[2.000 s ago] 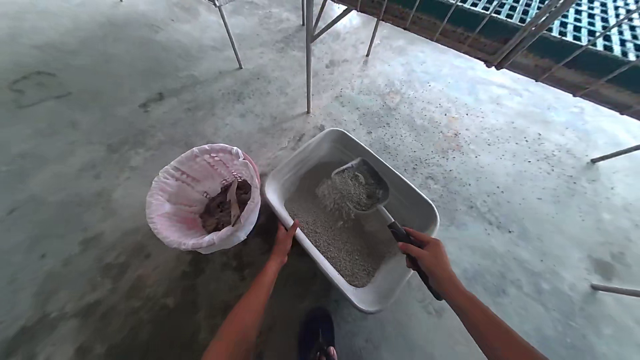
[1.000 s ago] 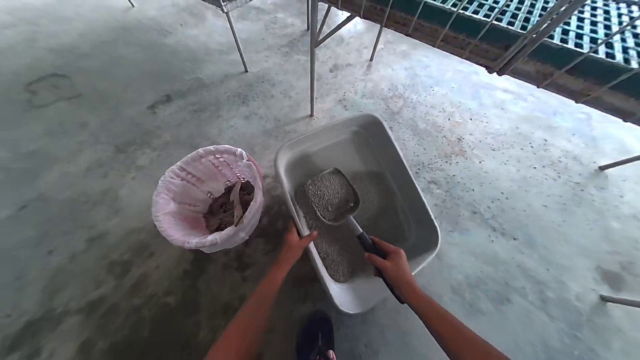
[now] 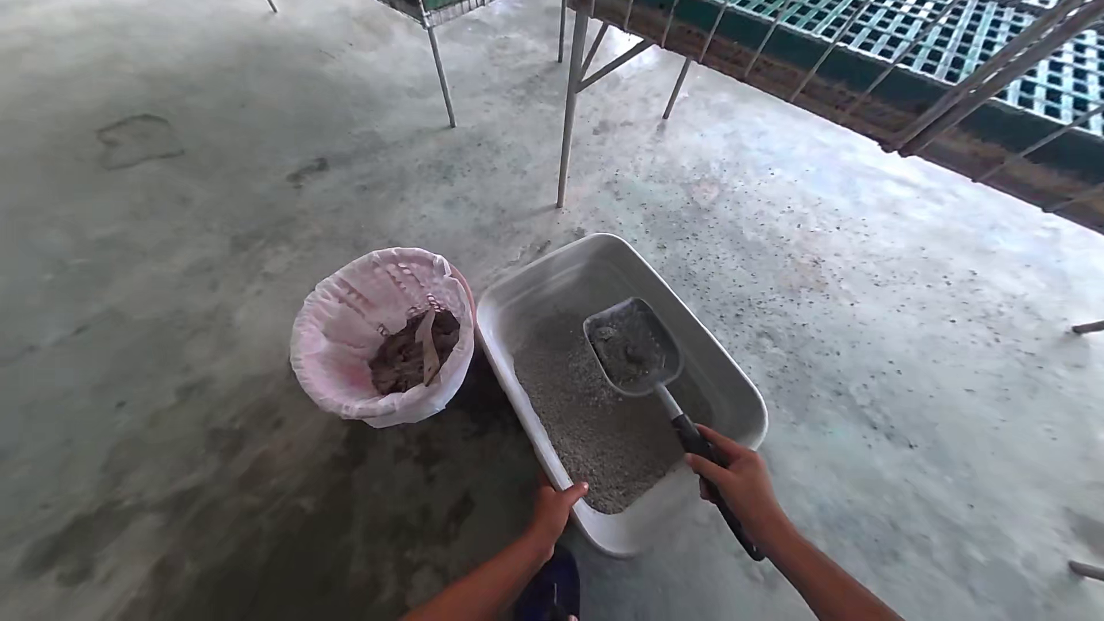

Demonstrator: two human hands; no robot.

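Note:
On the floor in front of me lies a pale plastic litter pan (image 3: 716,345) with grey granular litter (image 3: 569,405) over its lower and left part. My right hand (image 3: 733,479) is closed round the black handle of a metal litter scoop (image 3: 634,345). The scoop's head is over the litter in the pan and carries some grey, clumpy material. My left hand (image 3: 556,509) grips the pan's near left rim, thumb on top; its fingers are mostly hidden below the rim. Left of the pan stands a bucket with a pinkish-white liner bag (image 3: 336,362), holding brown clumps (image 3: 405,354) and a pale strip.
A wire cage with a green slatted floor (image 3: 906,43) stands on metal legs (image 3: 567,129) at the upper right. Another raised frame corner shows at top centre. Scattered granules dot the concrete floor (image 3: 802,259) right of the pan. My shoe (image 3: 552,586) is at the bottom edge.
The litter, heaped in the scoop a second ago, is now mostly out of it and spread in the pan. My left hand stays at the pan's left rim.

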